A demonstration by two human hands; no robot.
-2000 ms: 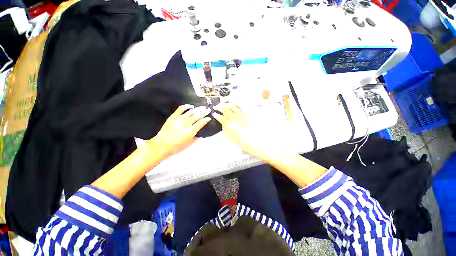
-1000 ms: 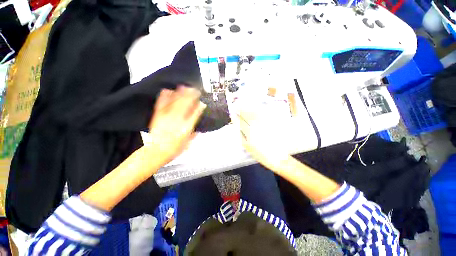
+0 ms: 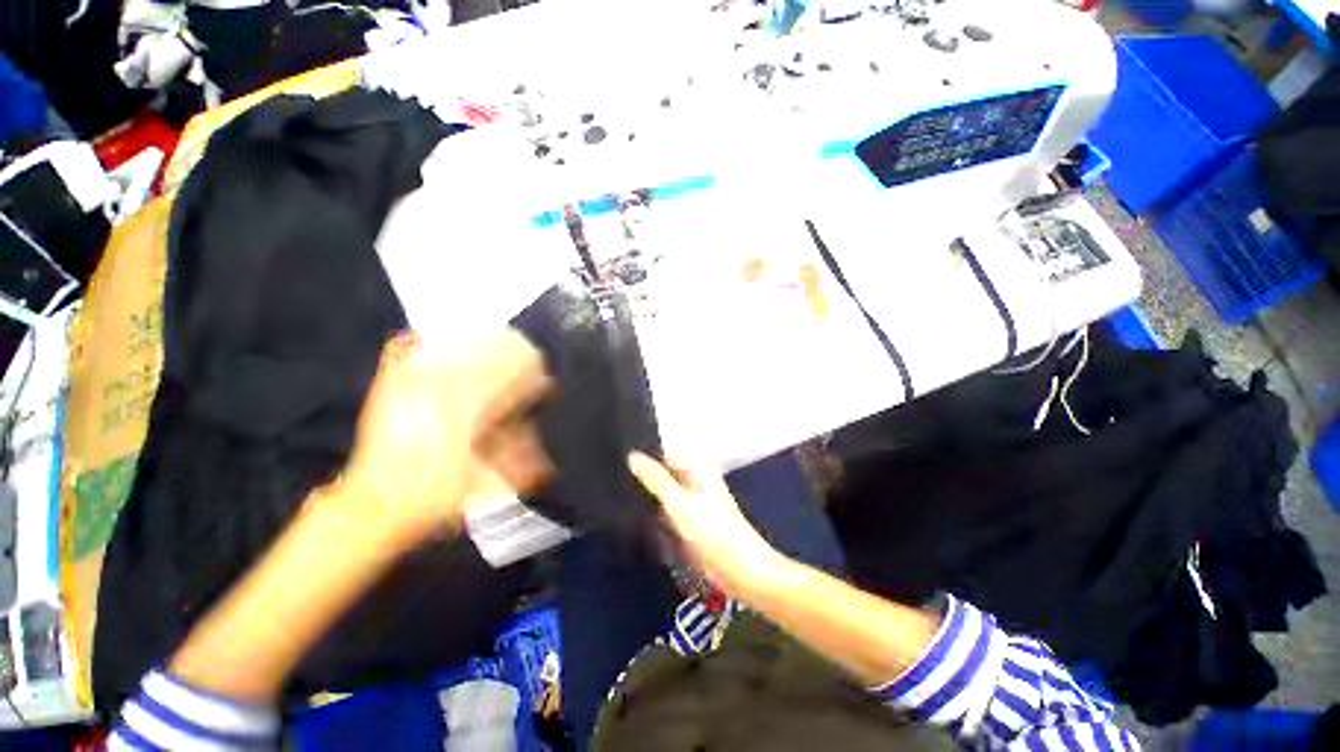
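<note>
A black garment [image 3: 279,279] lies over the left side of the table and hangs over its front edge. A part of it runs from the needle area of the white sewing machine [image 3: 941,132] down to my hands. My left hand [image 3: 448,419] is blurred, at the left edge of this black part; its fingers are partly hidden. My right hand [image 3: 698,514] is lower, in front of the table edge, with its fingertips at the right edge of the black fabric. The presser foot [image 3: 606,279] is just above the fabric.
Two narrow black strips [image 3: 864,309] cross the white table at right. Small tan tabs [image 3: 811,291] are stuck right of the needle. A black fabric heap [image 3: 1088,514] lies below the table at right. Blue crates [image 3: 1234,235] stand beyond it. Brown cardboard [image 3: 118,338] lies under the garment at left.
Both hands have moved down from the needle, the right one past the table edge. The black fabric part now reaches down toward my lap. The camera view has shifted and tilted.
</note>
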